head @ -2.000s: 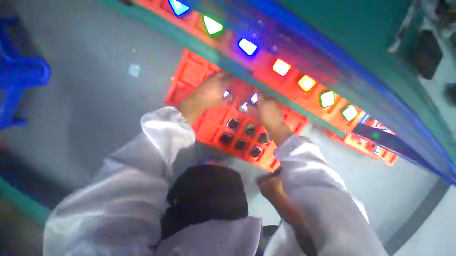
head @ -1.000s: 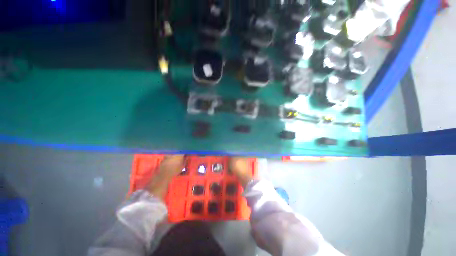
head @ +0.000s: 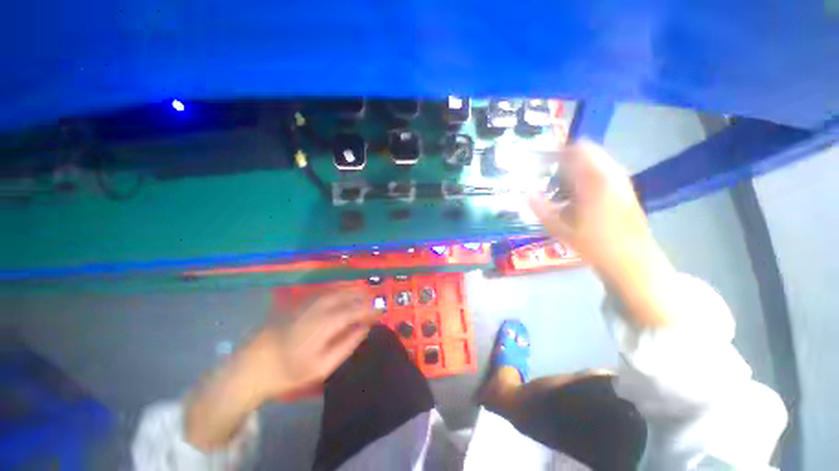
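Observation:
Strapless smartwatches [head: 350, 152] with dark faces stand in rows on the green shelf [head: 221, 212]. My right hand [head: 598, 207] is raised at the shelf's right end, its fingertips beside the watches; glare there hides whether it holds one. Below the shelf edge lies a red-orange tray [head: 457, 317] with dark watches [head: 431, 354] in several pockets; one in the upper part shows a small bright spot. My left hand [head: 317, 340] is over the tray's left part, blurred, fingers somewhat spread, with nothing visible in it. My knee hides part of the tray.
A blue rack beam [head: 414, 46] crosses the top. A blue post [head: 589, 124] stands right of the watches. A second orange tray [head: 538, 256] and a strip with lit watches show under the shelf. A blue shoe [head: 511, 348] is on the floor; a blue stool [head: 51, 414] is at lower left.
My right hand has risen from the floor tray to the shelf's right end. My left hand has come out from under the shelf edge and is over the tray's left part. The view has shifted.

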